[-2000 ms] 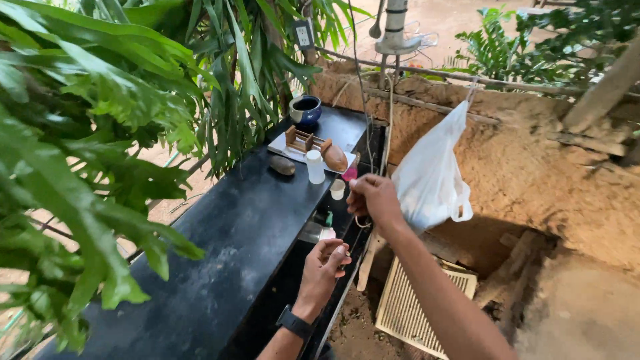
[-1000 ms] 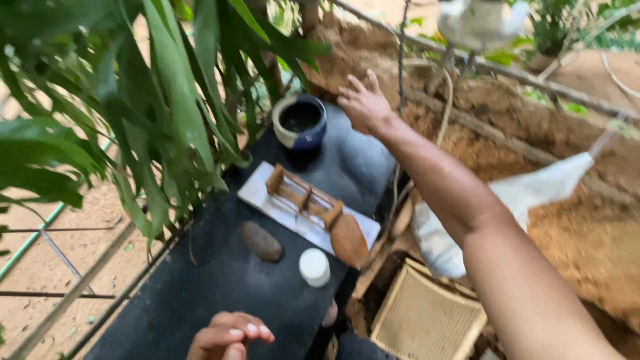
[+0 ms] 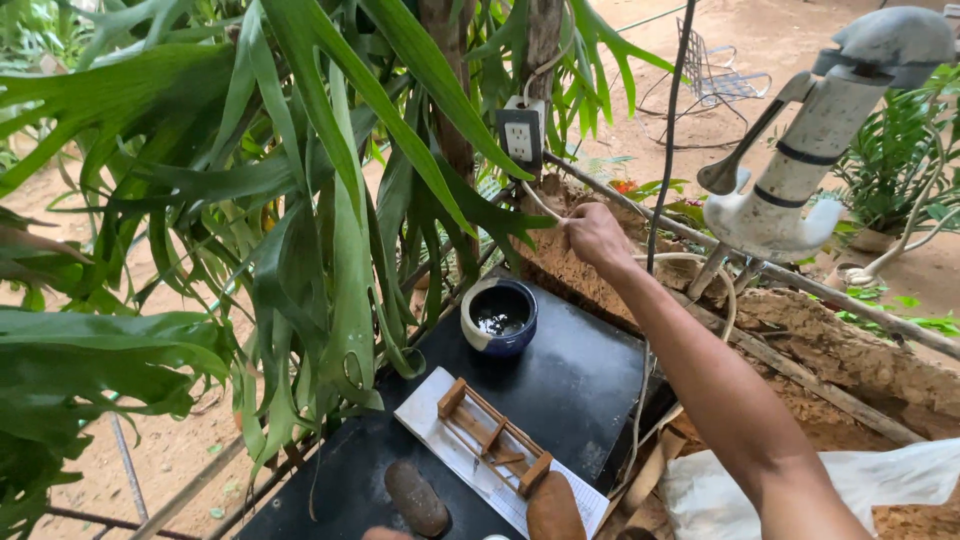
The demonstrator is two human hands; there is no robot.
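My right hand [image 3: 596,232] reaches out past the far end of the black tabletop [image 3: 577,390], its fingers closed on a pale electrical cable [image 3: 545,204] that runs down from a power outlet box [image 3: 520,137]. Only a sliver of my left hand [image 3: 386,533] shows at the bottom edge, beside a dark oval stone [image 3: 416,498]; its fingers are hidden. On the tabletop stand a blue and cream ceramic bowl [image 3: 501,316] with dark liquid and a small wooden frame [image 3: 495,439] lying on white paper [image 3: 421,401]. A brown rounded object [image 3: 555,510] rests at the paper's near end.
Large green fern leaves [image 3: 337,225] hang over the left side. A dark cable [image 3: 667,135] hangs down beside my right forearm. A white weathered fixture [image 3: 802,150] stands at the right on a rail. A white plastic bag [image 3: 825,480] lies below my right arm.
My right hand has gone from open in the air above the tabletop's far end to closed on the cable. My left hand has mostly left the view, which has shifted.
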